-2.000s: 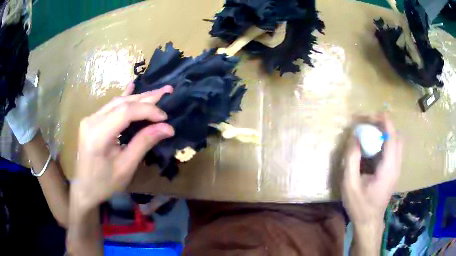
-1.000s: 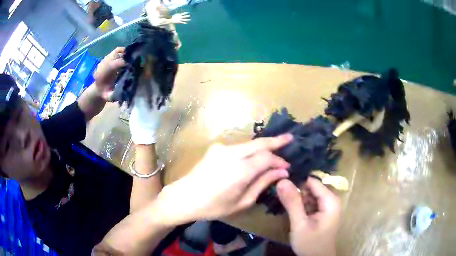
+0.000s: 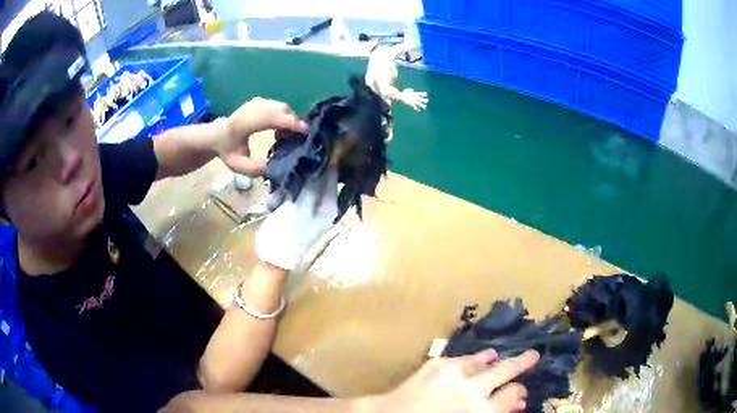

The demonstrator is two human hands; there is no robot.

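Observation:
A ragged black assembly [image 3: 517, 323] lies on the tan table at the lower right. My left hand [image 3: 473, 385] is at the bottom edge, its fingers lying on top of this assembly. The hand is partly cut off and its thumb side is hidden, so a grip cannot be made out. A small cream piece [image 3: 438, 348] shows at the assembly's left edge. My right hand is not in view. A second black assembly [image 3: 622, 323] with a cream part lies just to the right.
At left, a person with one white glove [image 3: 291, 230] holds up a black assembly [image 3: 351, 145] with a cream hand-shaped end. The green belt [image 3: 517, 153] runs behind the tan table [image 3: 428, 242]. Blue crates [image 3: 558, 48] stand beyond it. Another black piece [image 3: 715, 375] is at the right edge.
The view has swung left and up, towards the neighbour. My right hand and the white glue bottle have left the picture. My left hand remains at the same black assembly.

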